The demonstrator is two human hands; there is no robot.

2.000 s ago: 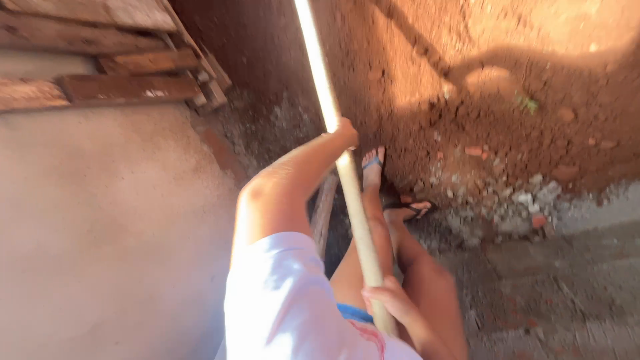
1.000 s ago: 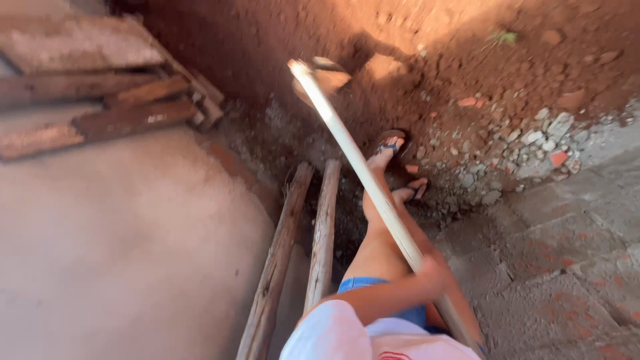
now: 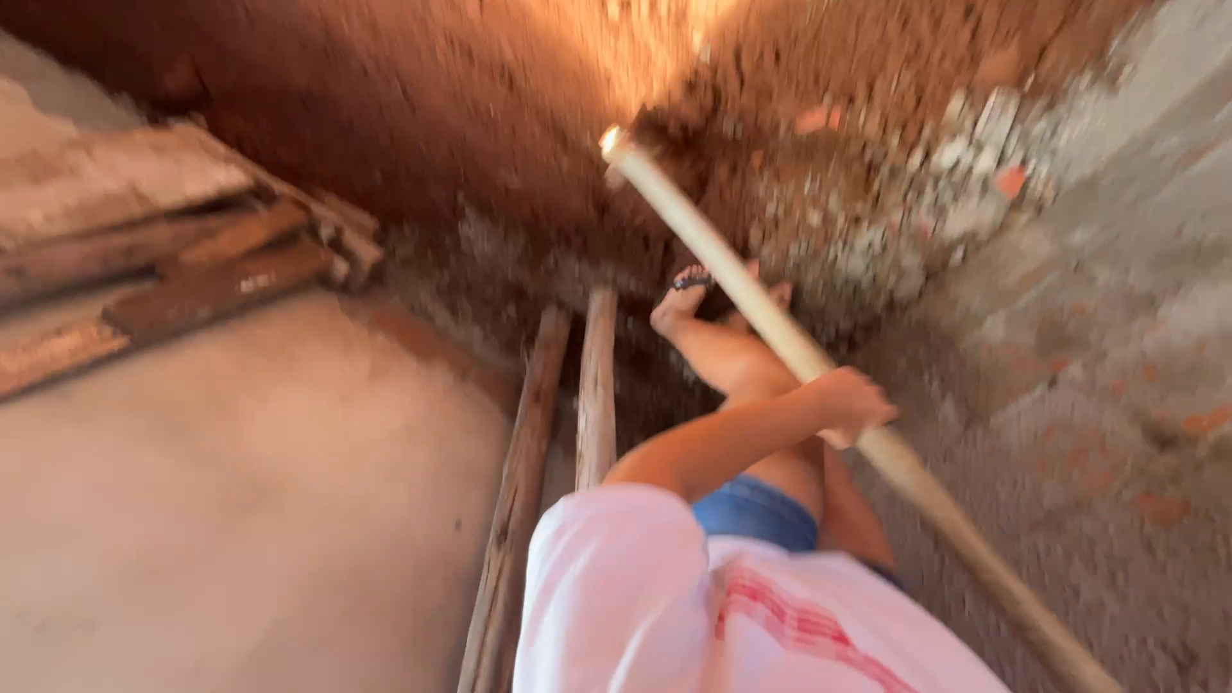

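My left hand [image 3: 852, 406] is closed around a long pale wooden pole [image 3: 741, 289], about midway along its visible length. The pole slants from a bright end over the reddish soil [image 3: 462, 125] down to the lower right edge, where it leaves the view. Blur hides whether a tool head is fixed at its upper end. My right hand does not show. My left forearm crosses in front of my legs and blue shorts. Below the pole are my feet, at least one in a dark-strapped sandal [image 3: 691, 281].
Two rough wooden poles [image 3: 520, 500] [image 3: 597, 385] lie at my left, beside a pale smooth surface [image 3: 241, 500]. Weathered boards [image 3: 221, 279] are stacked at the upper left. Rubble [image 3: 962, 164] with brick pieces borders the soil; a rough masonry surface [image 3: 1107, 385] is at the right.
Two seconds ago both hands were visible on the pole, the left one farther up it. The pole now slants more toward the lower right. The view has shifted.
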